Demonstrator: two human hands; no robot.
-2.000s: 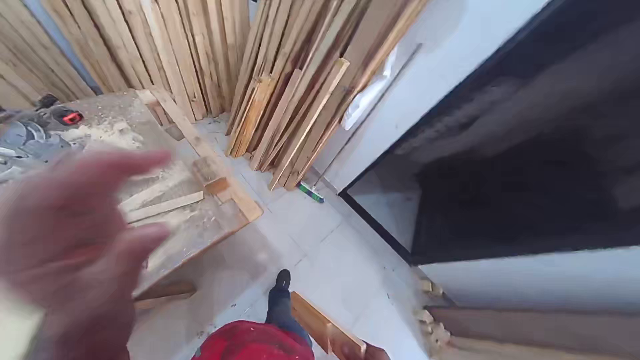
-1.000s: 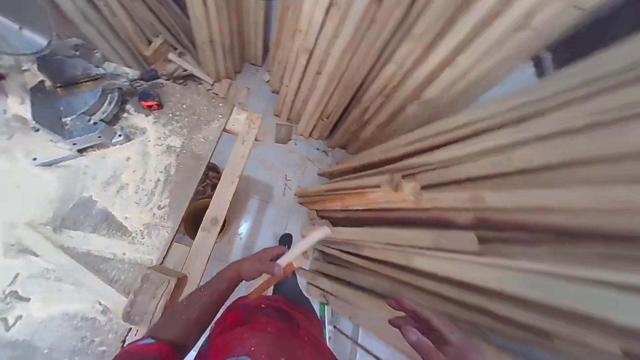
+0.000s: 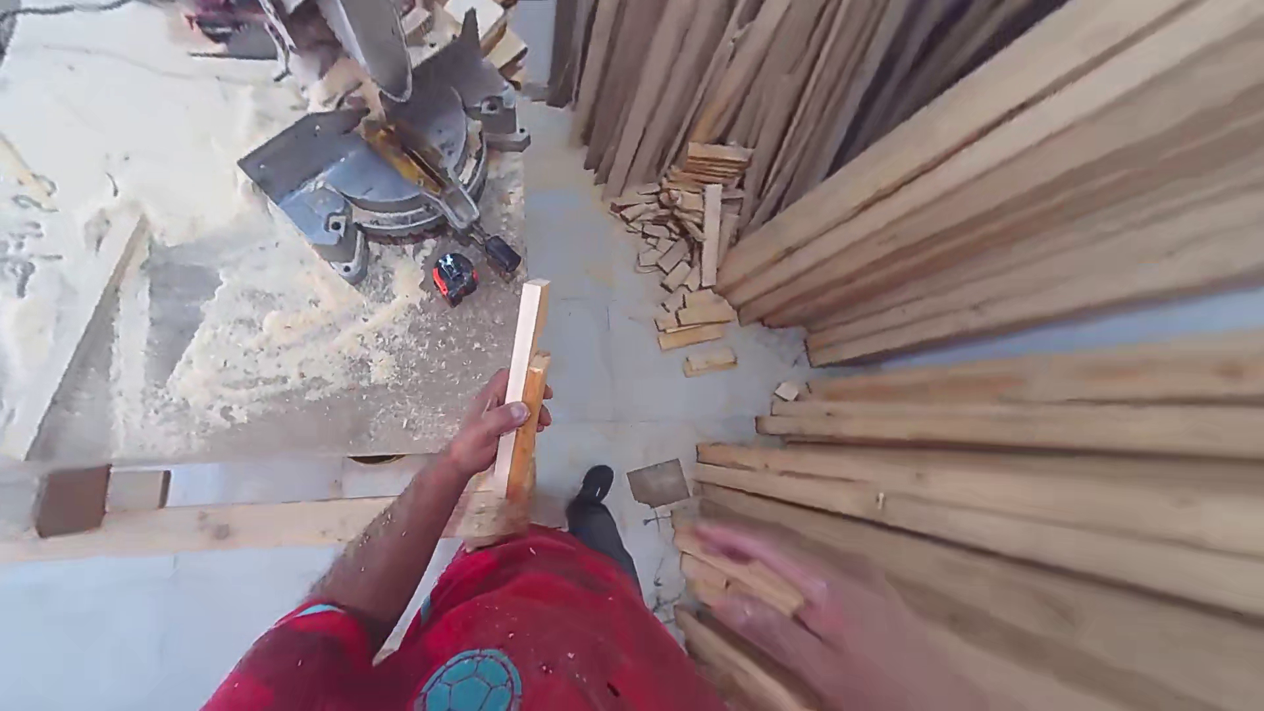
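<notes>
My left hand (image 3: 494,425) is closed around two short wooden strips (image 3: 524,385), held side by side near the table's right edge. One strip is paler and longer than the other. At lower right, my right hand (image 3: 790,592) is blurred, its fingers spread beside a short wood piece (image 3: 750,578); whether it grips that piece, I cannot tell. A miter saw (image 3: 395,178) sits at the back of the dusty worktable (image 3: 395,434), and a black and red tape measure (image 3: 455,278) lies just in front of it.
Long boards (image 3: 948,188) lean in stacks at the back and right. Small wood offcuts (image 3: 681,237) are heaped on the floor (image 3: 592,375) beside them. A long wooden rail (image 3: 257,521) runs along the table's near side. A square piece (image 3: 659,483) lies near my shoe.
The view has swung far toward the saw and table. My left hand, empty two seconds ago, now holds strips, as it did one second ago. My right hand stays low at the right.
</notes>
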